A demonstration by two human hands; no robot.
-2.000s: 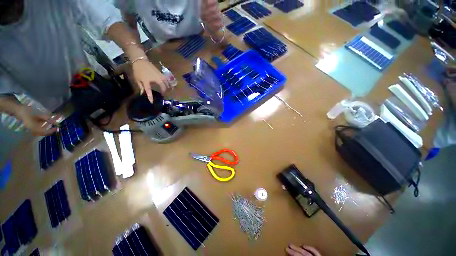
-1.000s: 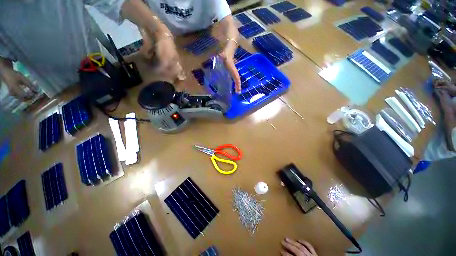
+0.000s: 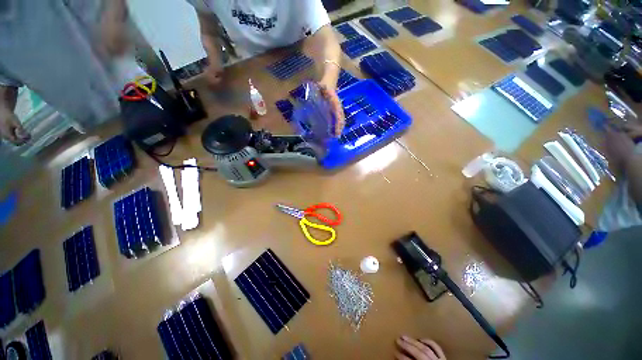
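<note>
A few fingers of my right hand (image 3: 420, 348) show at the bottom edge, cut off; whether they hold anything is hidden. My left hand is out of the picture. A blue cell piece (image 3: 296, 353) is cut off by the bottom edge, left of my fingers. A dark solar cell (image 3: 272, 290) with silver ribbons lies flat. Beside it are a heap of cut ribbon pieces (image 3: 350, 294) and a small white bottle (image 3: 369, 264). A black soldering iron (image 3: 461, 299) rests on its stand (image 3: 415, 256). Scissors (image 3: 310, 219) with red-orange and yellow loops lie further up.
A grey tape dispenser (image 3: 243, 167) and blue tray (image 3: 366, 144) stand across the table, with another person's hand (image 3: 332, 112) at the dispenser's clear cover. Stacked cells (image 3: 139, 221) and white strips (image 3: 190, 193) lie left. A black box (image 3: 524, 225) stands right.
The view has shifted slightly. Another person's hand has left the dispenser's round top, and a different person's hand has come to its clear cover. The blue cell piece has appeared at the bottom edge.
</note>
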